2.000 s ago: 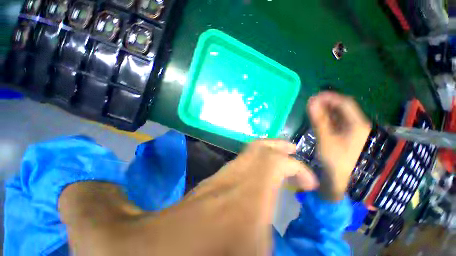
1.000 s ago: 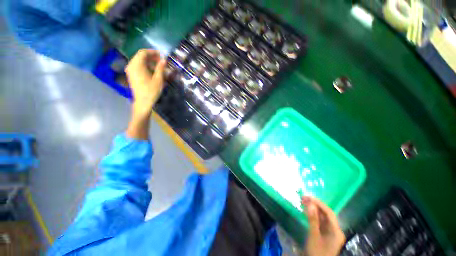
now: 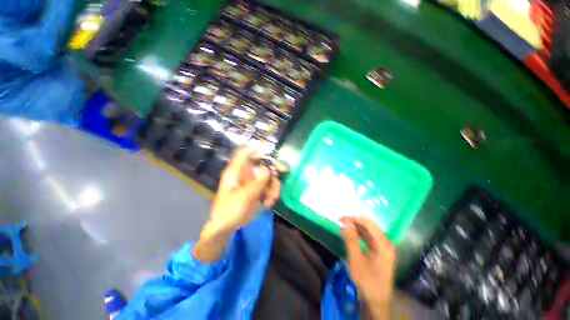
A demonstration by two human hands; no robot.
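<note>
My left hand [image 3: 236, 197], bare and blurred, is between the left black tray [image 3: 206, 169] and the green tray [image 3: 409, 172]. Its fingers are closed around a small dark, shiny piece [image 3: 269, 166], which looks like a watch housing; the fingers partly cover it. My right hand [image 3: 370, 253] is at the green tray's near edge with thumb and fingertips close together. I cannot tell if a small part is between them. Small white flecks lie in the green tray. The left tray has rows of gold-rimmed units, with dark pockets nearest me.
Two loose units, one at the upper middle [image 3: 379, 77] and one farther right [image 3: 472, 136], lie on the green mat [image 3: 412, 112]. A glossy black tray [image 3: 494, 262] is at the lower right. A person's blue sleeve [image 3: 37, 75] and a yellow-labelled box [image 3: 87, 30] are at the upper left.
My left hand has moved from the left tray's far left side toward the green tray, with a piece now in its fingers. My right hand stays by the green tray's near edge. The view has shifted.
</note>
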